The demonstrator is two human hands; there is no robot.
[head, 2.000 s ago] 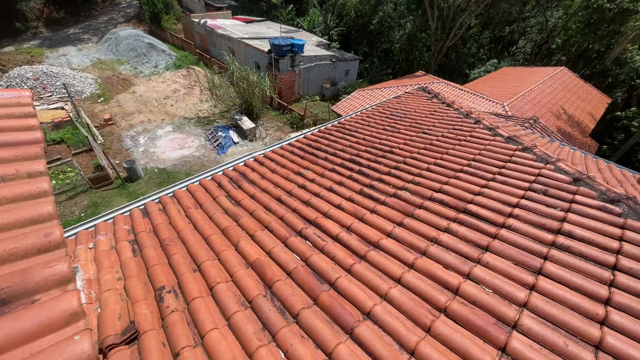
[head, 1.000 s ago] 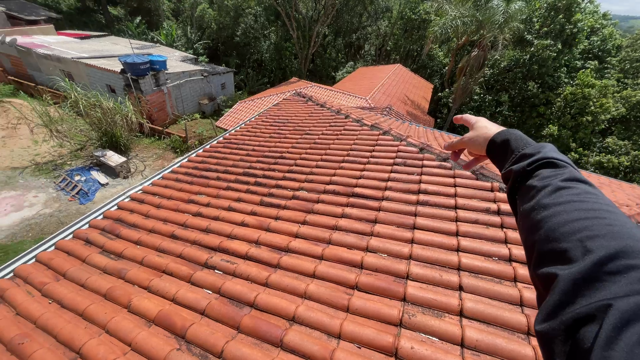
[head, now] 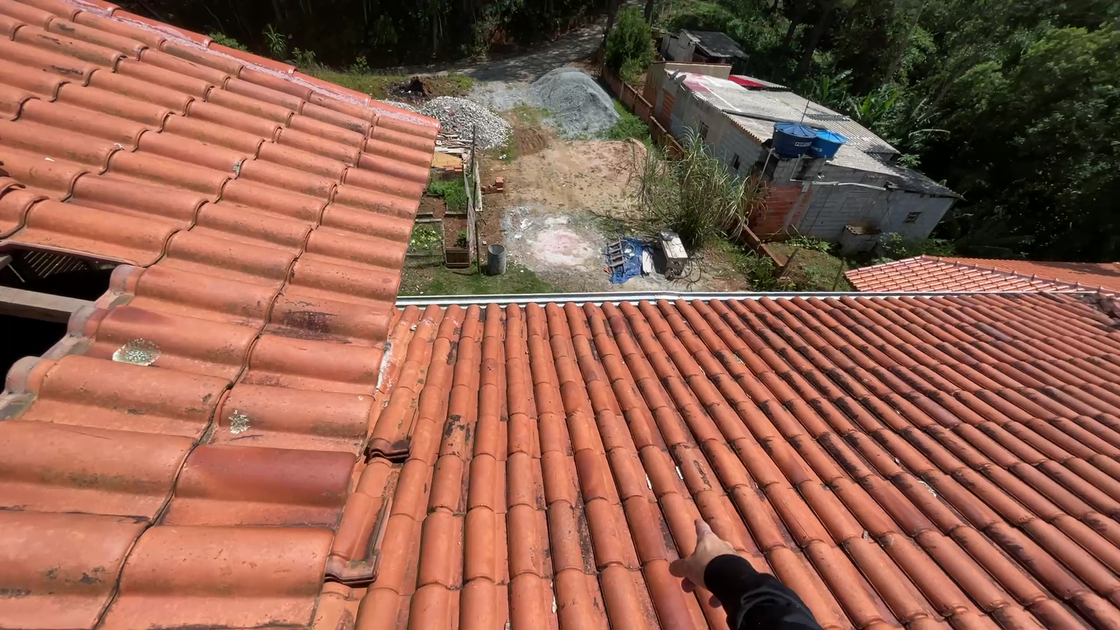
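My right hand (head: pixel 703 560), in a dark sleeve, reaches into the bottom of the view over the clay roof tiles (head: pixel 525 420). Its index finger is extended, and it holds nothing; whether it touches the tiles I cannot tell. At the left, a higher tiled roof section (head: pixel 184 367) meets the lower one along a line with some displaced or uneven tiles (head: pixel 354 560). Pale lichen patches spot the higher tiles. My left hand is not in view.
A dark opening with a wooden beam (head: pixel 44 302) breaks the left roof. A metal gutter (head: pixel 682 297) edges the lower roof. Beyond lie a yard with gravel piles (head: pixel 573 101), a blue tarp (head: pixel 626 261), and a block building (head: pixel 875 210) with blue water tanks (head: pixel 792 140).
The view has swung left and down since one second ago. My right hand, earlier stretched toward the far ridge, is now low over the nearer tiles. The roof opening has come into view.
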